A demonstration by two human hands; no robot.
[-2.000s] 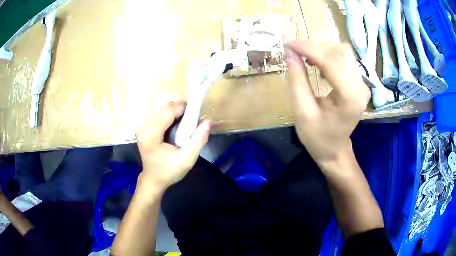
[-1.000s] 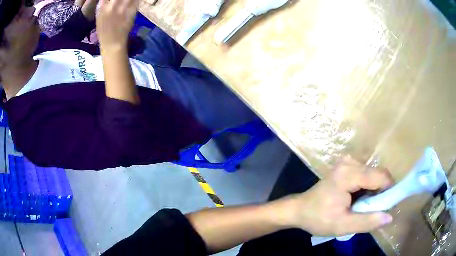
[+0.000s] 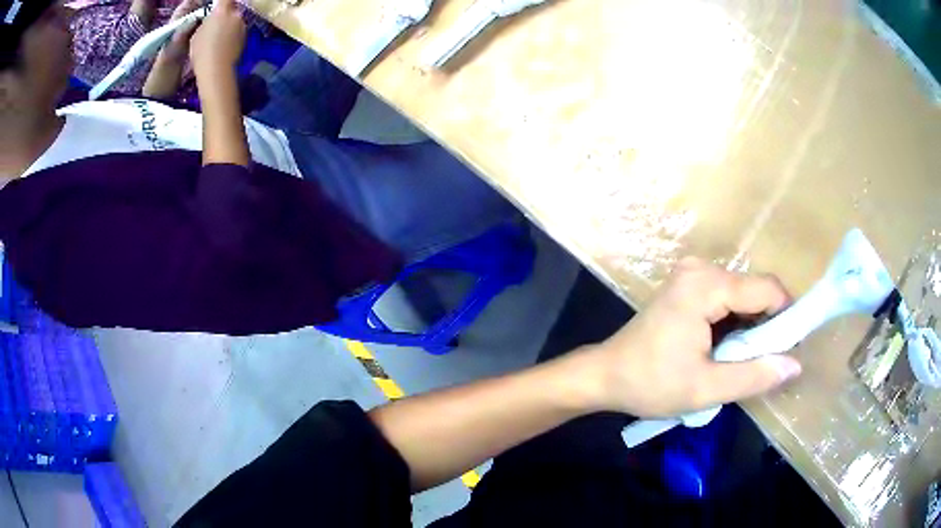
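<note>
My left hand (image 3: 686,345) grips a white curved handle body (image 3: 800,315) near the bench's front edge. Its wide flat end points up and right, beside the work fixture (image 3: 887,361); its narrow stub shows below my hand, past the edge. A white oval piece (image 3: 923,354) lies on the fixture at the right rim of the picture, next to a dark part near the handle's head. My right hand is not in view.
Two more handles (image 3: 469,33) lie at the bench's (image 3: 619,134) top left. A seated person in a dark top (image 3: 196,248) is on the left, by a blue stool (image 3: 444,294). Blue crates (image 3: 52,402) stand on the grey floor (image 3: 227,413) with striped tape.
The view has swung left towards the neighbouring person. My right hand has left the picture. My left hand still holds the handle. A white handle now shows near the other person's hands.
</note>
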